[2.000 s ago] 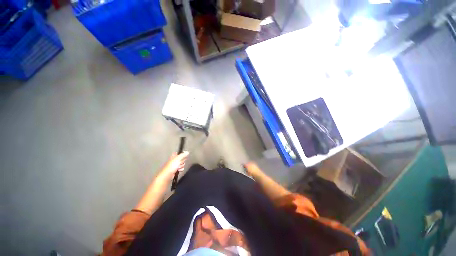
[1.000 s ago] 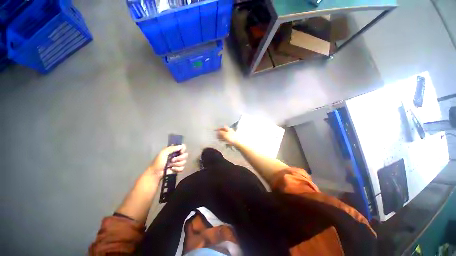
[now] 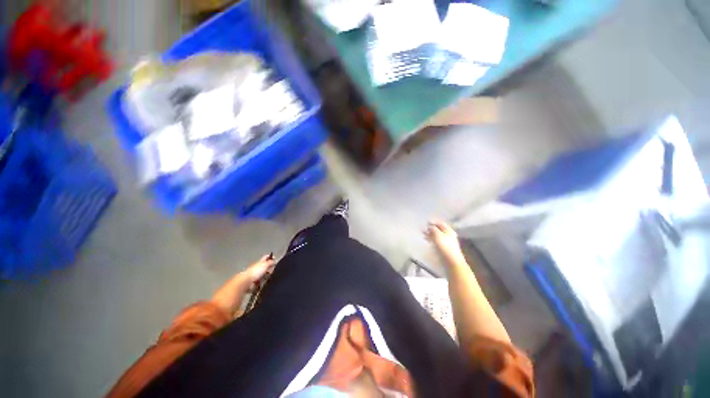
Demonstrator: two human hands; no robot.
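My left hand [image 3: 261,269] is low at the left, beside my dark-clothed leg. It is closed on the black panel [image 3: 252,295], seen almost edge-on, mostly hidden by the hand and blurred. My right hand [image 3: 442,233] is held out at the right over the floor. It holds nothing that I can see, and its fingers are loosely bent.
A blue crate [image 3: 307,128] of white wrapped parts is ahead left. A green bench [image 3: 405,109] bears white boxes. A white stool [image 3: 433,299] is by my right leg. A white table [image 3: 584,264] with dark items is at the right. Blue crates [image 3: 58,194] and something red [image 3: 58,50] are far left.
The view has moved forward: the crate and green bench are nearer, and the stool is now beside my right leg. My right hand is farther right. The panel has turned from face-on to nearly edge-on.
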